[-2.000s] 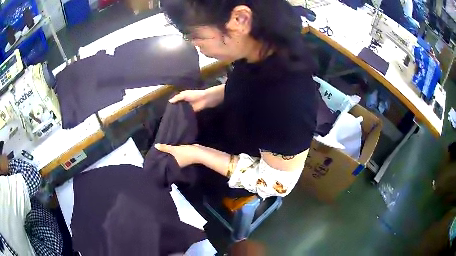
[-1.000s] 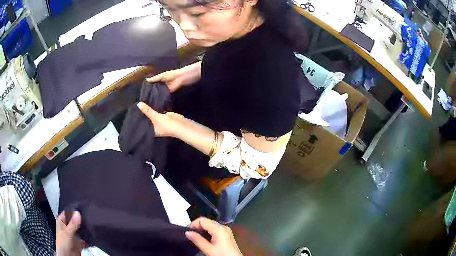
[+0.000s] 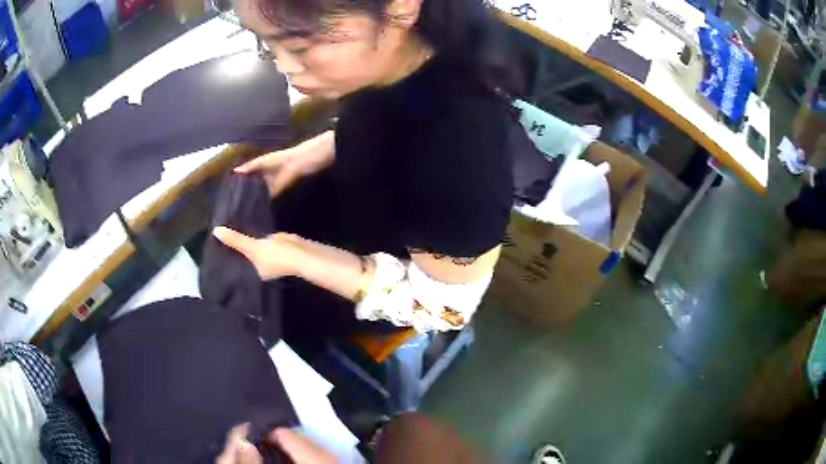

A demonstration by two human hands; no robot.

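Note:
A dark purple-black garment panel (image 3: 181, 372) lies over white sheets (image 3: 312, 399) on a low surface in front of me. My left hand (image 3: 237, 447) and my right hand (image 3: 301, 447) are close together at the bottom edge, blurred and cut off by the picture's rim. A bit of dark cloth shows between them, but their grip on it is unclear. Beside the panel, a seated person in black holds a bunched dark garment piece (image 3: 237, 258) in both hands.
More dark panels (image 3: 172, 136) cover a wood-edged white table (image 3: 109, 263) at the upper left. A sewing machine (image 3: 27, 208) stands at the left. A cardboard carton (image 3: 552, 272) with white cloth stands on the floor behind the seated person. A checked sleeve (image 3: 32, 372) shows at lower left.
My hands were apart on a raised fold of dark cloth; now they are close together, lower in the picture, and that fold is out of sight. The view has shifted; the seated person still holds the dark piece.

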